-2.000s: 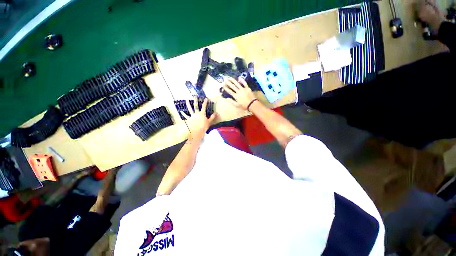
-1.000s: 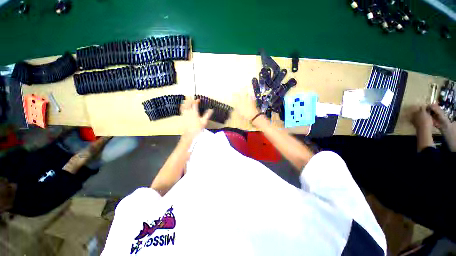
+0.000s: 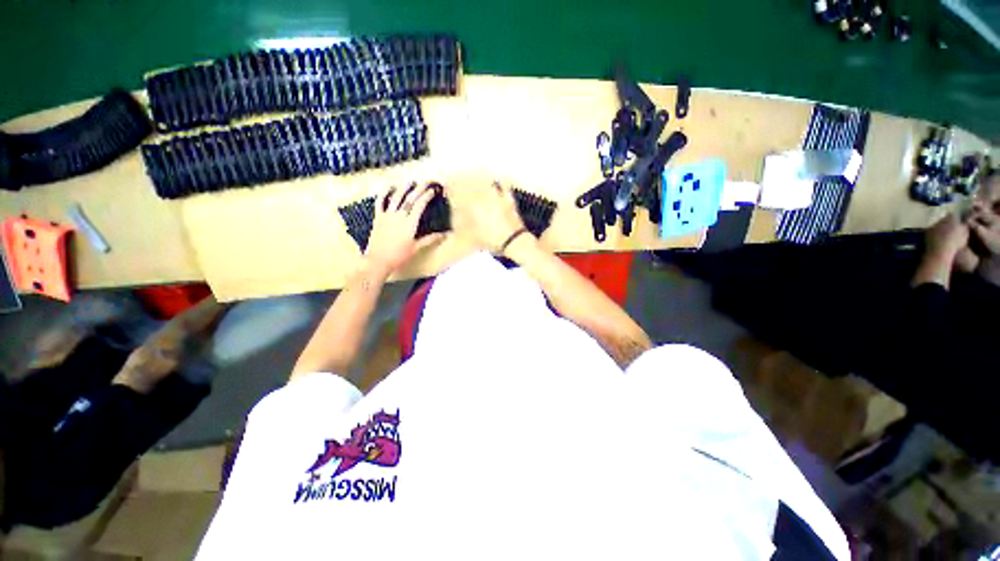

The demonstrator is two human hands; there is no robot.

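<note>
A short row of narrow black moulded parts (image 3: 356,222) lies on the bench in front of me. My left hand (image 3: 404,225) lies over this row with its fingers apart, and black parts show between its fingers and thumb. My right hand (image 3: 490,217) is low over the bench beside another short stretch of black parts (image 3: 535,213); it is blurred, and whether it holds a part is hidden. A loose pile of black parts (image 3: 627,159) lies farther right, beside a light-blue fixture (image 3: 691,198).
Two long rows of black parts (image 3: 296,82) lie at the back left, with a curved row (image 3: 71,142) beyond. An orange fixture (image 3: 40,258) is at far left. White papers (image 3: 786,182) lie on striped black strips (image 3: 817,208). Another person's hands (image 3: 952,243) are at right.
My left hand has moved onto the short row. My right hand has moved from near the loose pile to the row's right part. The view has shifted.
</note>
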